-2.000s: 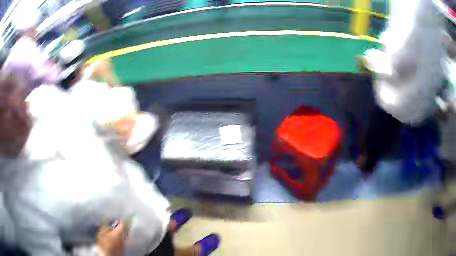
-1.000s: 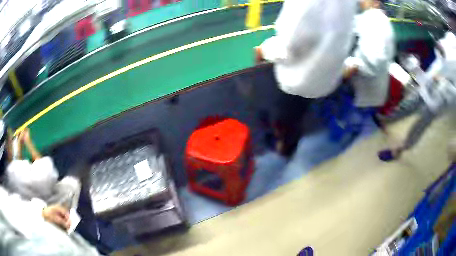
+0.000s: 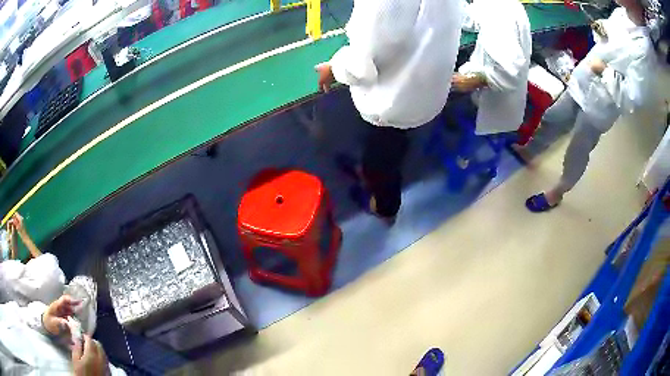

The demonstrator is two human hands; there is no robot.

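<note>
Neither of my hands can be made out as mine. The nearest things in front of me are a stack of clear trays and a red stool. The silvery trays [image 3: 150, 275], with many small pockets, lie on a grey metal trolley [image 3: 239, 316] at lower left. A white paper label [image 3: 179, 257] lies on the top tray. The square red plastic stool [image 3: 283, 205] stands upright to the right of the trolley, with a small hole in its seat. Nothing lies on the seat.
A green conveyor [image 3: 184, 110] crosses behind. A person's hands [image 3: 88, 356] hold something small and pale at lower left. Several people in white coats are at upper right, near a blue stool [image 3: 470, 158]. Blue shelving [image 3: 624, 272] is at right; a blue slipper [image 3: 432, 360] shows below.
The view has swung right and steadied. Trolley and stool appear further left, the large white-coated figure at left has mostly left the frame, and the aisle and blue shelving have come into view.
</note>
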